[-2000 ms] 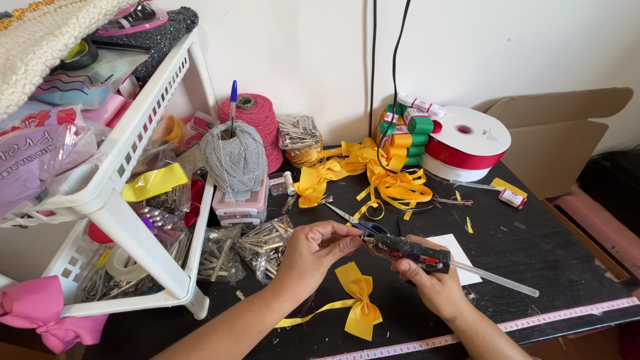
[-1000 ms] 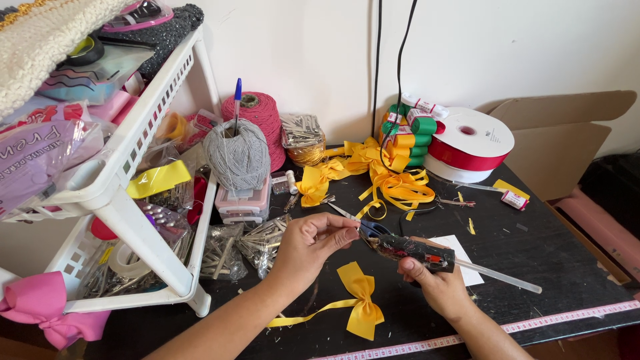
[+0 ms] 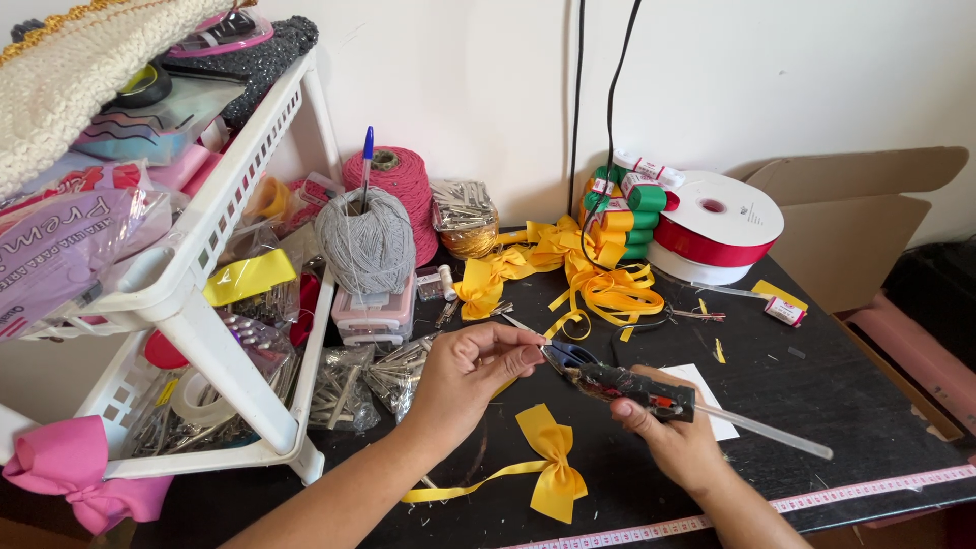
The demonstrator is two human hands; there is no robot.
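My right hand (image 3: 671, 427) grips a black hot glue gun (image 3: 637, 390), its nozzle pointing left and a translucent glue stick (image 3: 770, 436) jutting from its back end. At the nozzle, my left hand (image 3: 488, 358) pinches thumb and forefinger together on something small and light, too hidden to name. Blue-handled scissors (image 3: 568, 354) lie just behind the nozzle, partly covered. Below the hands, a yellow ribbon bow (image 3: 555, 465) rests on the black table, with a narrow yellow ribbon tail (image 3: 480, 482) running left from it. A white card (image 3: 698, 396) lies partly behind my right hand.
A white plastic shelf (image 3: 191, 305) full of supplies stands at left. Behind are gray yarn (image 3: 366, 244), pink twine (image 3: 396, 191), yellow ribbons (image 3: 610, 293) and ribbon spools (image 3: 717, 221). Bags of metal clips (image 3: 343, 389) lie beside the shelf. A tape measure (image 3: 877, 488) runs along the front edge.
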